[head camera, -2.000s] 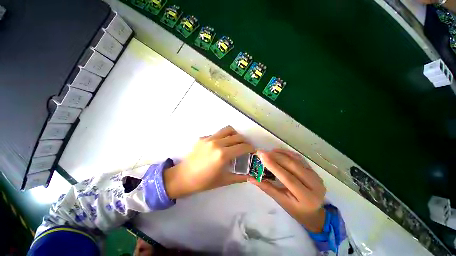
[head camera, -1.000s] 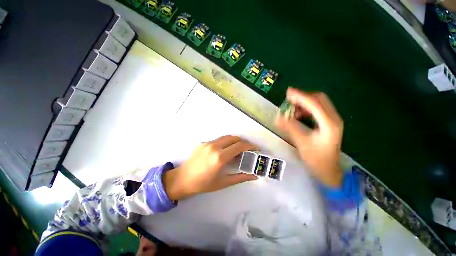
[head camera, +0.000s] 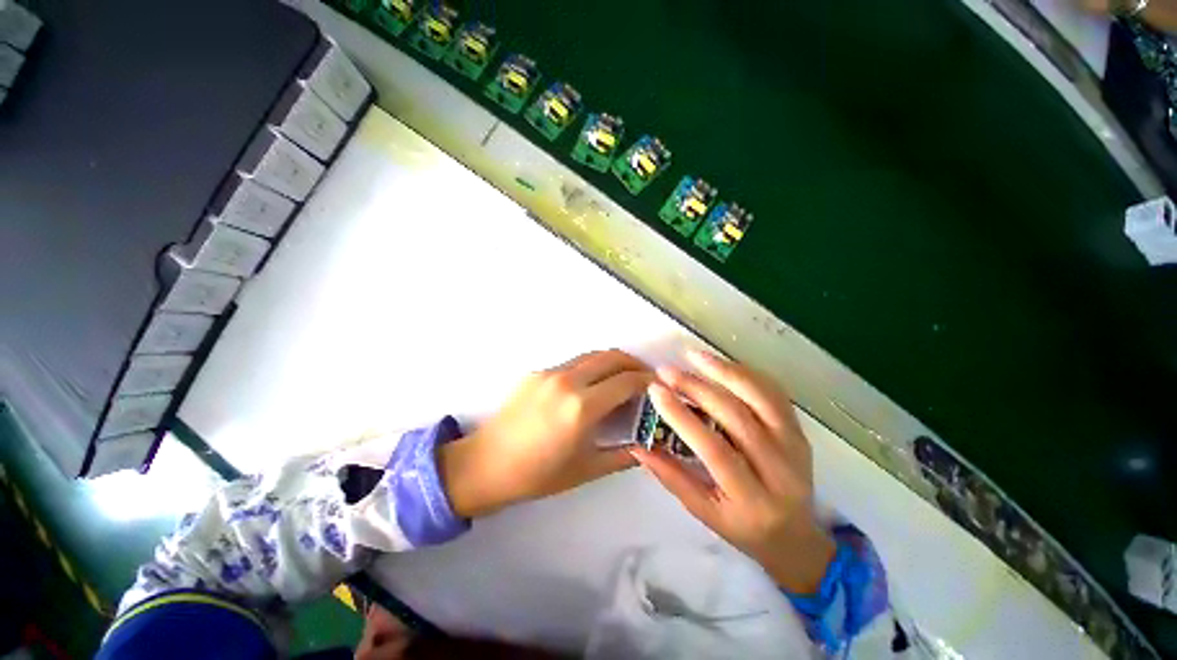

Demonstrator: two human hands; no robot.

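My left hand [head camera: 549, 432] holds the left end of a short row of small white plastic housings [head camera: 620, 424] on the white bench. My right hand [head camera: 742, 471] lies over the right part of the row, its fingers on a green circuit board [head camera: 652, 420] at the housings. The fingers hide most of the board and the right-hand housings. The board's exact seating cannot be told. My right wrist has a bright blue band.
A row of green circuit boards [head camera: 556, 108] lies along the near edge of the dark green belt [head camera: 839, 206]. A black tray [head camera: 129, 168] edged with white housings [head camera: 236, 245] is at left. White blocks [head camera: 1151, 231] stand at far right. A crumpled pale heap [head camera: 691, 606] lies near my body.
My right hand, over the belt edge with a board a second ago, has come back down onto the housings. My left hand has stayed at the row. The boards on the belt have shifted slightly in view.
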